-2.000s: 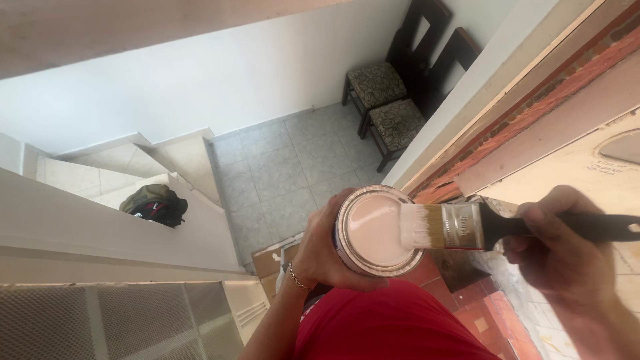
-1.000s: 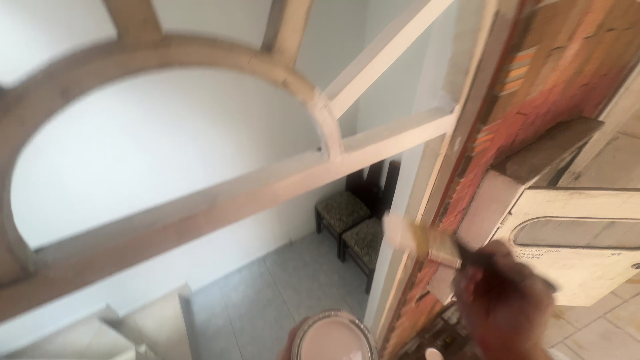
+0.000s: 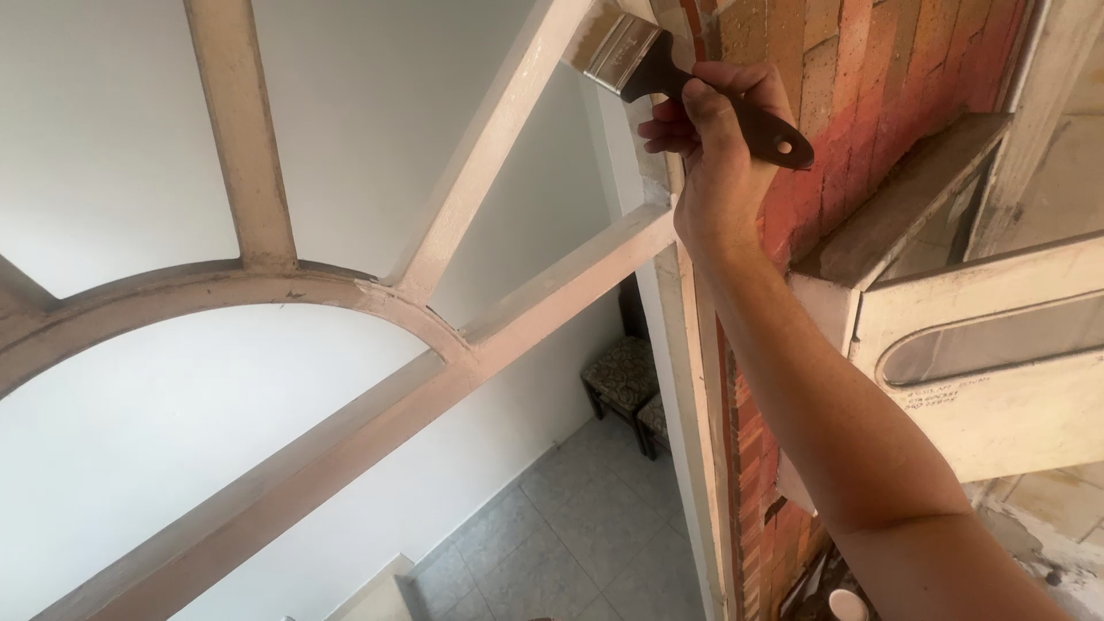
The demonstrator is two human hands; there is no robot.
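My right hand (image 3: pixel 724 147) grips the black handle of a flat paintbrush (image 3: pixel 621 56) at the top centre-right. The brush's bristles are at the upper end of a diagonal bar (image 3: pixel 492 155) of an arched window frame; whether they touch it, I cannot tell. Pale pink paint covers this bar and the right part of the long crossbar (image 3: pixel 561 285). The curved piece (image 3: pixel 172 297) and the upright spoke (image 3: pixel 241 129) look browner and dirtier. My left hand is out of view, and of the paint can no clear part shows.
A red and orange brick wall (image 3: pixel 849 95) runs beside the frame's side post (image 3: pixel 681 345). At the right juts a cream metal box (image 3: pixel 1018 345) with handwriting on it. Far below are patterned chairs (image 3: pixel 621 375) and a grey tiled floor (image 3: pixel 552 535).
The view has tilted up from the can to the window frame. My right hand has lifted the brush from the can to the frame's upper part. My left hand and the can have left view.
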